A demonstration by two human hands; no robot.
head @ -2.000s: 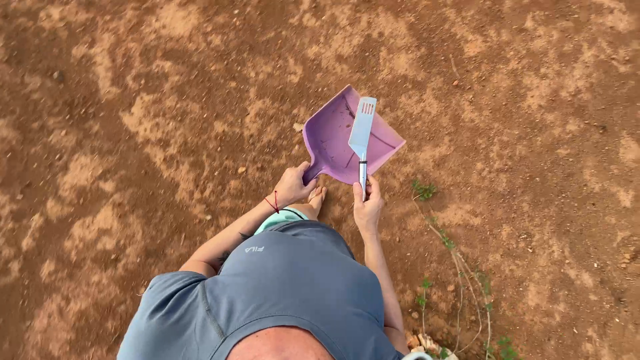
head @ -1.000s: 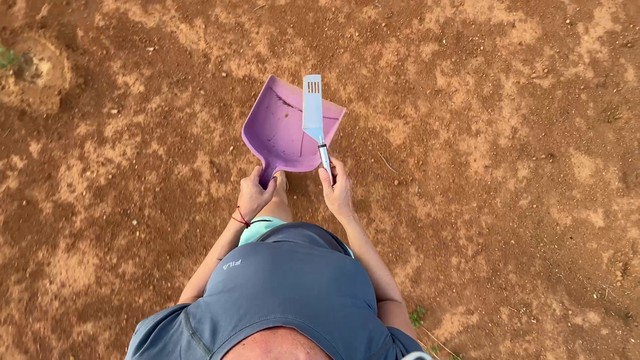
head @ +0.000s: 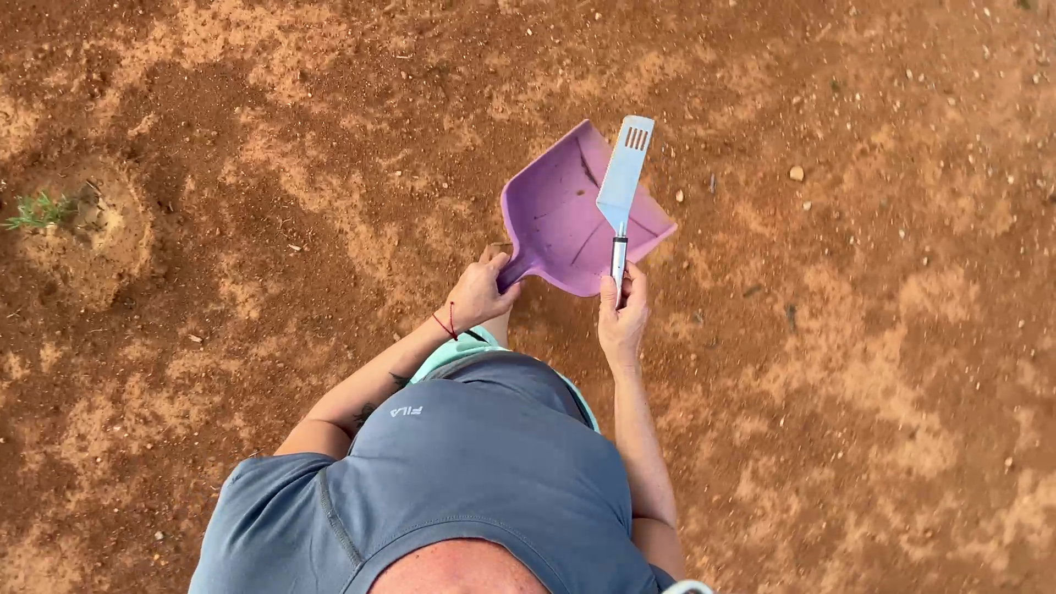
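My left hand (head: 485, 290), with a red string at its wrist, is closed around the short handle of a purple plastic dustpan (head: 569, 219). The pan faces up and points away from me, and a thin twig and small dark bits lie in it. In my right hand (head: 623, 318) is the handle of a slotted metal spatula (head: 624, 181), held upright in the view with its blade away from me. The blade overlaps the right part of the dustpan from above; whether the two touch I cannot tell.
Reddish-brown dirt ground (head: 825, 396) spreads all around, with small stones such as a pale pebble (head: 796, 173) at the right. A small green plant (head: 41, 211) grows beside a shallow hollow at the far left.
The ground has shifted in the view, and the plant with vines seen at the lower right two seconds ago is out of view. Both hands keep their holds on the dustpan and spatula.
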